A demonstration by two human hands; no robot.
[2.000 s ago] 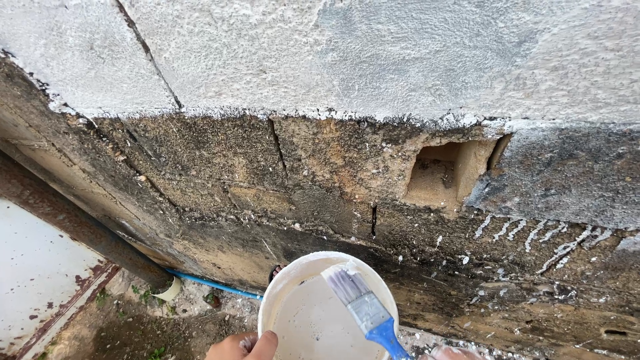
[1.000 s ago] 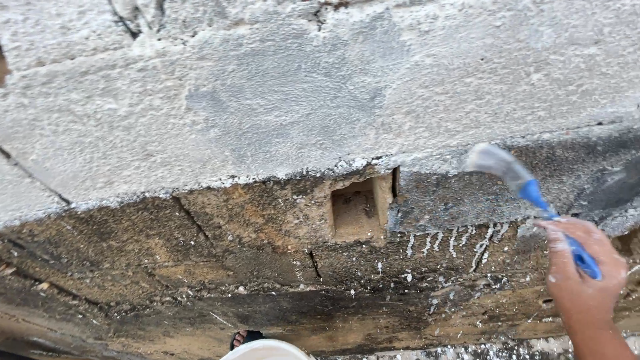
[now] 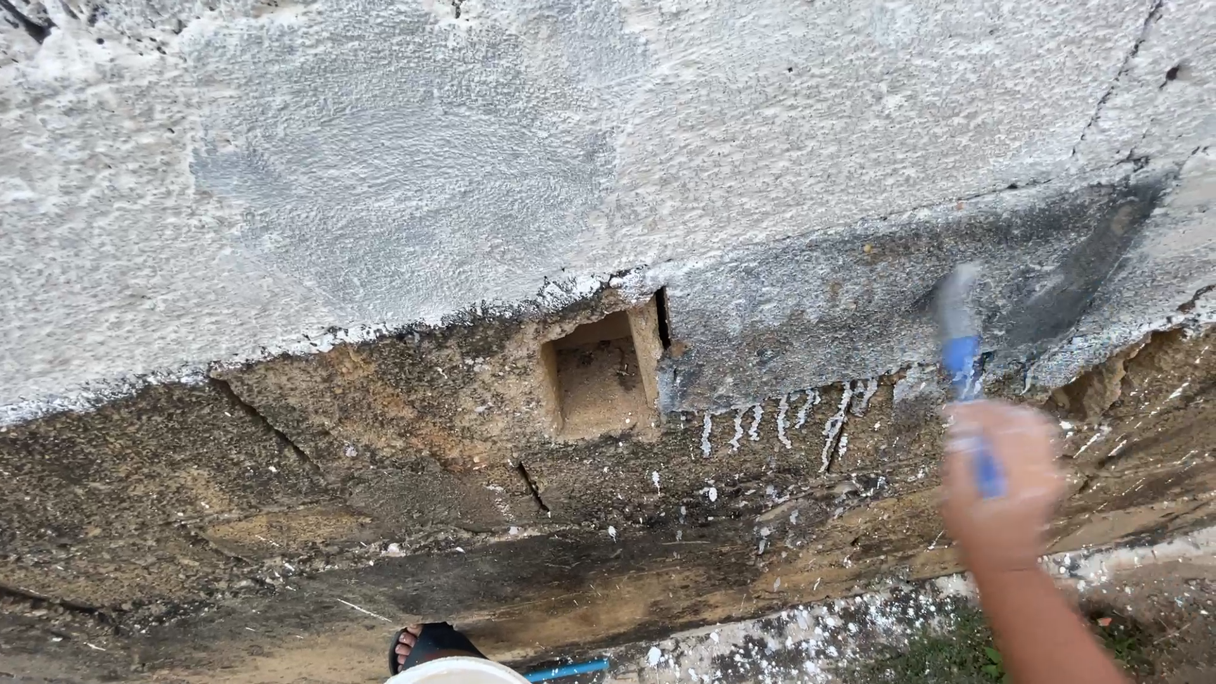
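My right hand [image 3: 1002,480] grips the blue handle of a paintbrush [image 3: 961,332], blurred by motion. The bristles lie against or just in front of a grey, partly coated band of the wall [image 3: 817,294], right of a square hole [image 3: 598,375]. White drips [image 3: 784,423] run down below that band. At the bottom edge shows the rim of a white bucket [image 3: 458,671]; my left hand is out of view.
Rough whitish wall surface fills the upper part. Bare brown blocks with cracks lie below. A foot in a dark sandal [image 3: 432,644], a blue pipe [image 3: 568,671] and paint-spattered ground with grass [image 3: 940,655] are at the bottom.
Two seconds ago the brush was over the bucket, with my left hand at its rim. The brush then moved to the wall's grey band, and now it is lower on it. The view has shifted right.
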